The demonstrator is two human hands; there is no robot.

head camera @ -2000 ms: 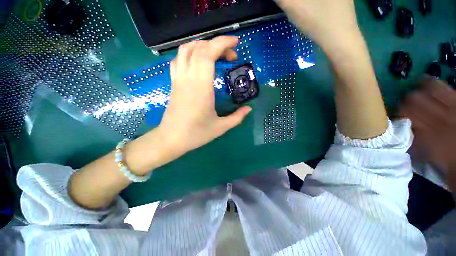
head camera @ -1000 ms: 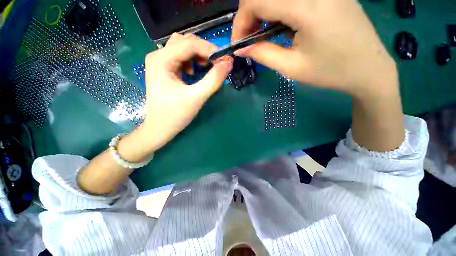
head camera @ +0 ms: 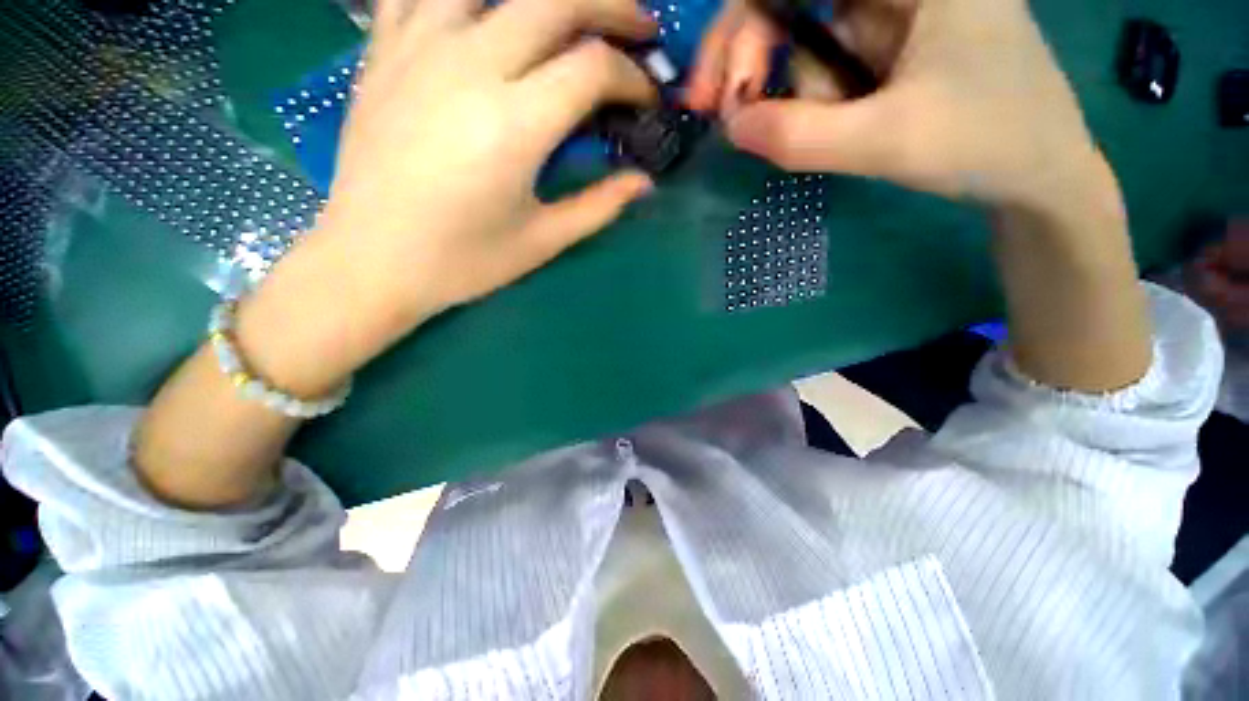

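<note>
A black camera-like unit (head camera: 649, 138) lies between my hands near the top of the view, on or just above the blue film sheet. My left hand (head camera: 473, 151) curves around its left side, thumb below and fingers above; whether it grips the unit is not clear. My right hand (head camera: 877, 117) is at the unit's right, holding dark tweezers (head camera: 822, 48) that point up and left between thumb and fingers. The right fingertips are close to the unit. The tweezers' tip is hidden or blurred.
Blue film sheet (head camera: 312, 123) lies under my left hand. Large dotted sheets (head camera: 165, 151) cover the left side. A clear carrier sheet with dots (head camera: 777, 247) lies right of centre. Black units (head camera: 1148, 60) lie at the upper right. Part of another person's hand (head camera: 1223, 269) shows at the right edge.
My right hand came down from the top edge and now holds tweezers at the unit. My left hand moved away from the tweezers to the unit's left side. The tray has left the view.
</note>
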